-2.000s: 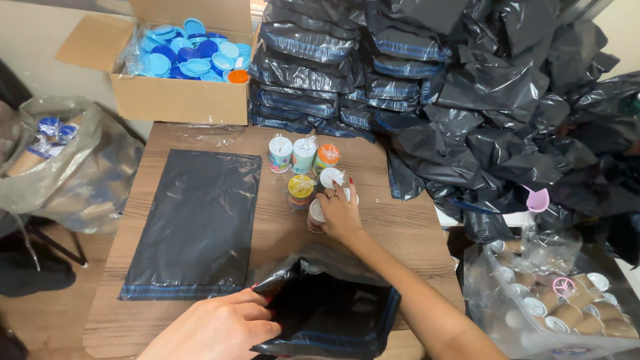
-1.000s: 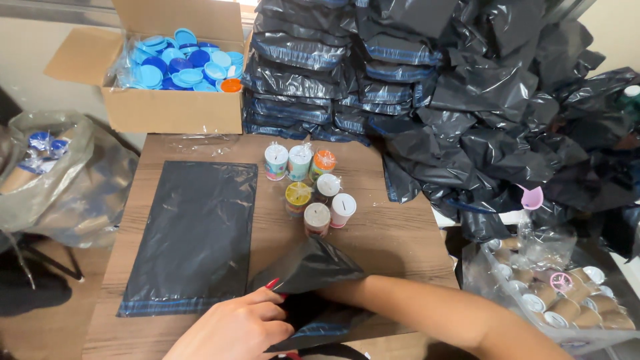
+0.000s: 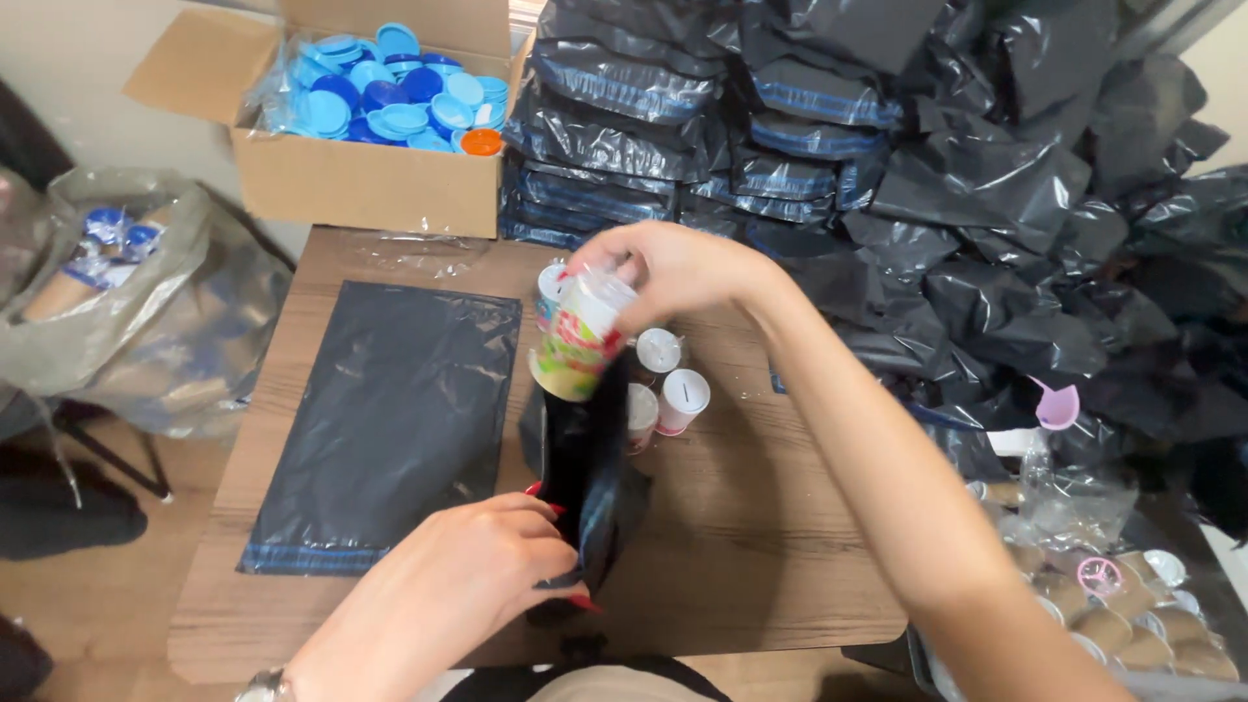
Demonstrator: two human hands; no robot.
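Note:
My left hand [image 3: 487, 556] grips the edge of a black plastic mailing bag [image 3: 609, 487], whose mouth gapes open near the table's front. Above that mouth, my right hand [image 3: 673, 268] holds a printed cup-shaped container [image 3: 582, 331] in clear wrap, tilted. Behind and beside the bag stand a container with a white lid [image 3: 659, 350], a white one with a slotted lid [image 3: 685, 400], a partly covered one [image 3: 641, 414] and another [image 3: 550, 292] behind my right hand. A flat black mailing bag [image 3: 390, 419] lies to the left.
A cardboard box [image 3: 370, 185] of blue lids stands on the wooden table [image 3: 780, 604] at the back left. Stacked black bags [image 3: 624, 127] line the back and right. Clear sacks [image 3: 195, 322] at left and a plastic bin [image 3: 1121, 673] at right hold more brown tubes. A pink scoop [image 3: 1056, 405] rests on the bags.
My right hand was inside the bag's mouth a second ago; it is now above it with a printed container. The bag's mouth has turned toward the containers.

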